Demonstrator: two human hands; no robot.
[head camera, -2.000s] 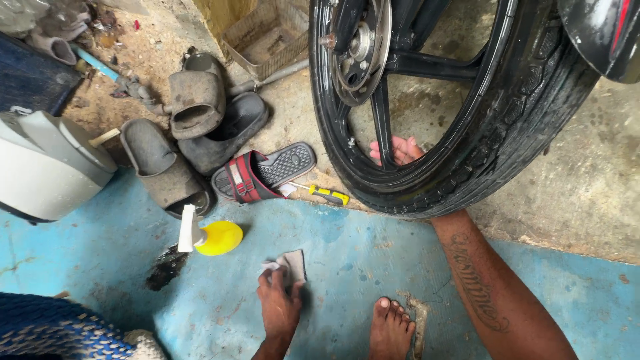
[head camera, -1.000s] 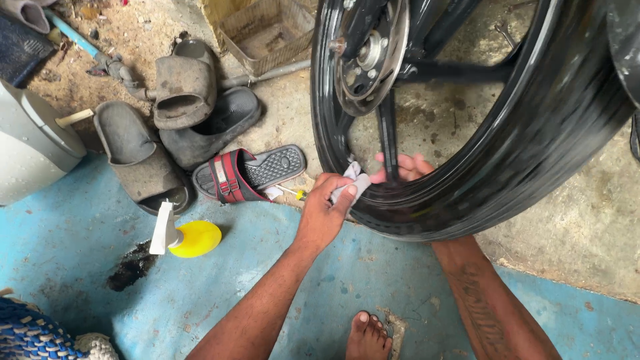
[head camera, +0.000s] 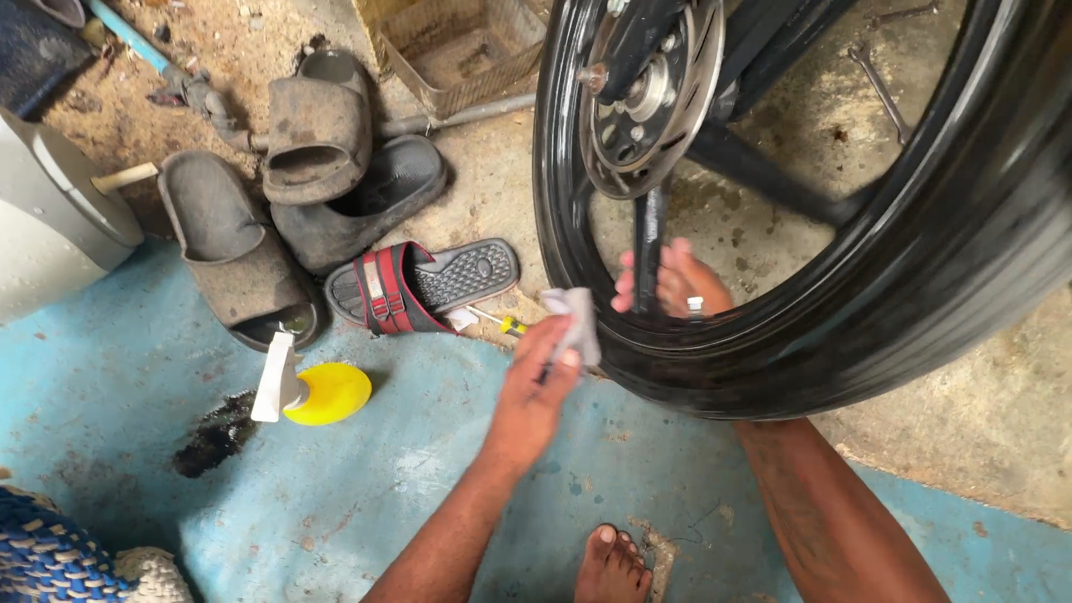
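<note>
A light grey cloth is pinched in my left hand, close against the left lower edge of a black motorcycle wheel with a brake disc. The tyre is blurred. My right hand shows through the wheel opening beside a black spoke, fingers apart; its forearm passes behind the tyre, and whether it touches the spoke I cannot tell. A yellow spray bottle with a white trigger head stands on the blue floor, left of my left hand.
A red and black slide sandal lies near a yellow-handled screwdriver. Several dirty grey slippers are at the left. A plastic basket stands behind them. A wrench lies beyond the wheel. My bare foot is below.
My left hand has risen with the cloth from the blue floor to the wheel, and now sits slightly left of the rim. The tyre has blurred since the first frame, as in rotation.
</note>
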